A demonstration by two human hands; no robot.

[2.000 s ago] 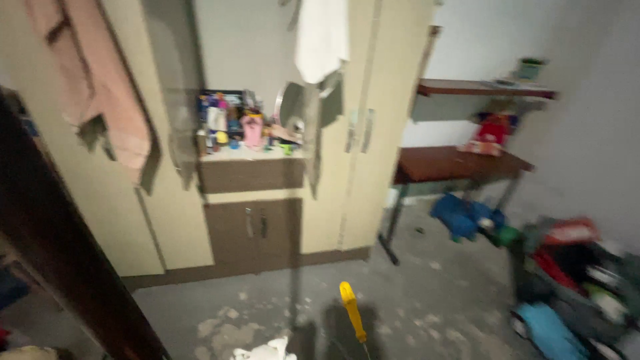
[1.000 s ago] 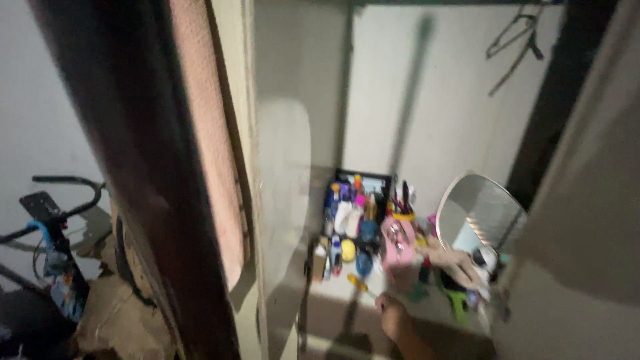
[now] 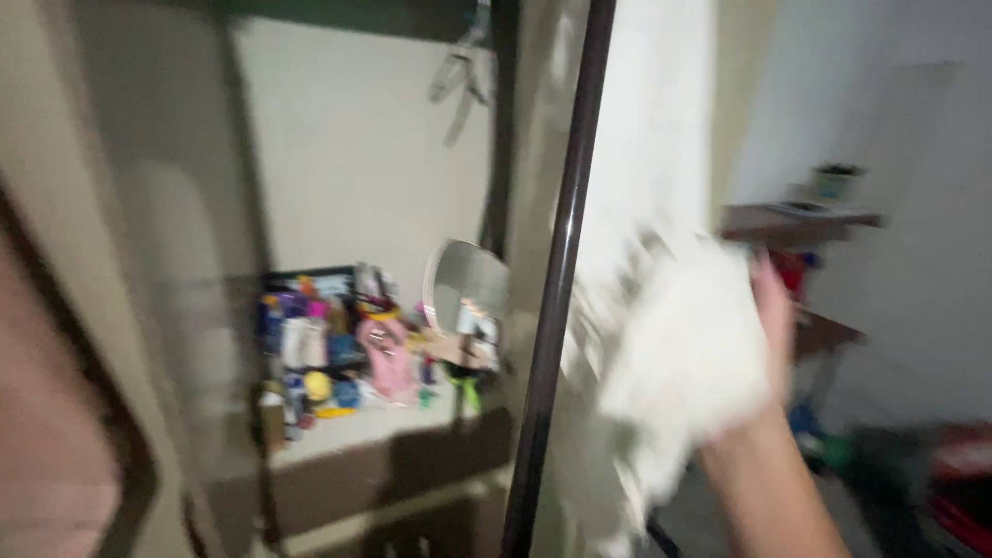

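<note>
My right hand [image 3: 771,341] reaches up from the lower right and holds a bunched white cloth [image 3: 690,349], blurred by motion, which hides most of the fingers. Just behind it hangs a long white cloth or garment [image 3: 659,116] along the wardrobe door. On the wardrobe shelf [image 3: 349,434] to the left, a yellow-handled tool [image 3: 335,412] lies near the front edge. My left hand is out of view.
A dark pole [image 3: 562,271] stands upright in front of the wardrobe. Bottles, a pink item [image 3: 387,360] and a mirror [image 3: 465,291] crowd the shelf. Clothes hangers [image 3: 461,85] hang above. Wooden wall shelves [image 3: 802,223] are at the right, with piled things below.
The hand that was at the shelf by the yellow-handled tool is away from it, and the tool lies on the shelf. A white cloth is now in my right hand. The view has swung right.
</note>
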